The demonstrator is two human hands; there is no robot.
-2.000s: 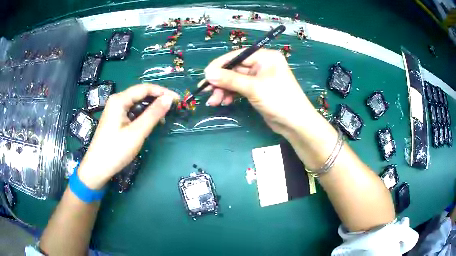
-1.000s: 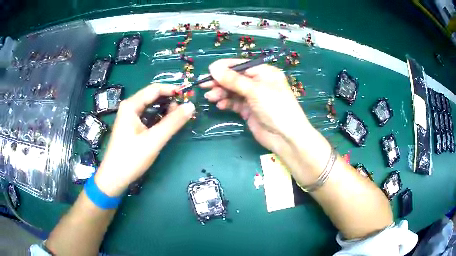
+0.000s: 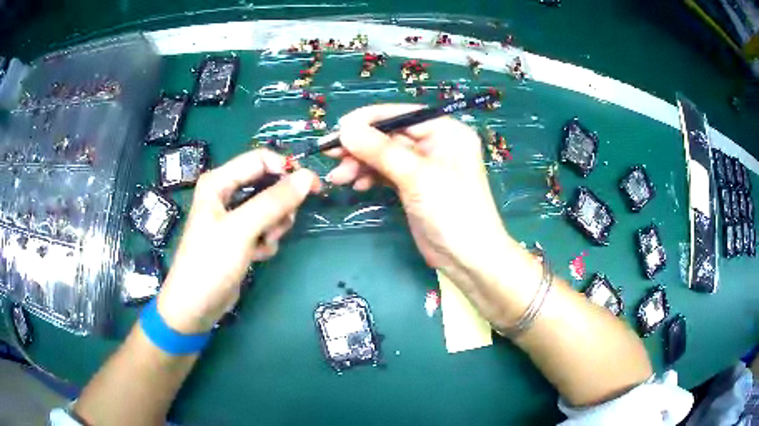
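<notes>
My left hand [image 3: 241, 208] holds a dark object, mostly hidden by the fingers; what it is I cannot tell for sure. A tiny red and gold component [image 3: 290, 164] shows at its fingertips. My right hand [image 3: 416, 170] holds black tweezers [image 3: 408, 119], their tips pointing left at the red component. The clear blister tray [image 3: 354, 218] lies under and behind both hands, with red-gold parts in clusters. A watch housing [image 3: 346, 331] with a silvery centre lies on the green mat nearer me. The cream adhesive sheet [image 3: 463, 316] is partly under my right forearm.
Stacked clear trays [image 3: 58, 208] stand at the left edge. Several black housings lie left [image 3: 182, 164] and right [image 3: 590, 215] of the tray. A long strip [image 3: 697, 195] and rows of small black units [image 3: 732, 204] are at far right. A person's sleeve [image 3: 724, 403] shows at lower right.
Over the last two seconds the view has shifted a little. The tweezers stay in my right hand, now at the left fingertips. My right forearm covers more of the adhesive sheet, hiding its black band.
</notes>
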